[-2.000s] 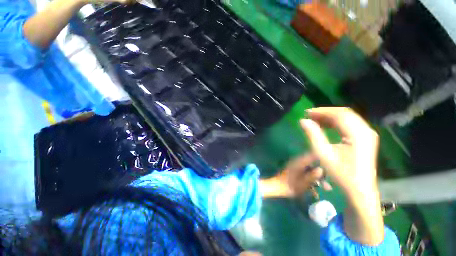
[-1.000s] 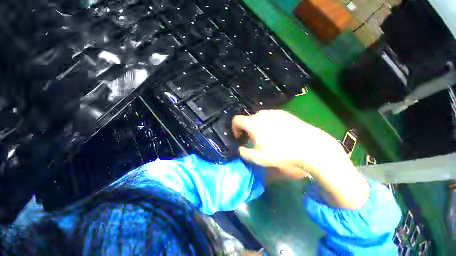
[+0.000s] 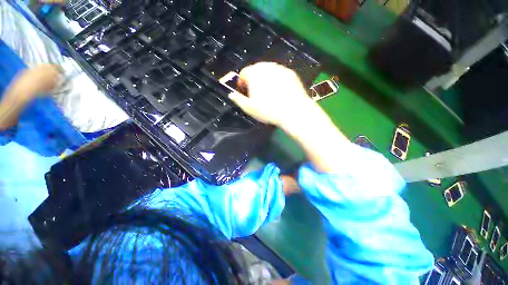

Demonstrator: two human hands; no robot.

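Observation:
My right hand (image 3: pixel 270 92) is over the black blister tray (image 3: pixel 184 67) and pinches a small display module (image 3: pixel 230 81) with a dark screen and pale border. The module's near end is hidden by my fingers. Only a bit of my left hand or wrist (image 3: pixel 289 185) shows past its blue cuff; the rest is hidden behind my right sleeve, so its grip cannot be seen. A loose framed module (image 3: pixel 324 89) lies by the tray's far edge.
Loose modules (image 3: pixel 400 142) are spaced along the green mat (image 3: pixel 356 111); others cluster at lower right (image 3: pixel 465 250). A pale post (image 3: pixel 457 158) crosses the right side. Another person's arm (image 3: pixel 33 89) is at left. A dark tray pile (image 3: pixel 100 183) is lower left.
My right hand has moved up and left over the tray, and a module now shows in its fingers. My left hand has become mostly hidden. More loose modules show at right.

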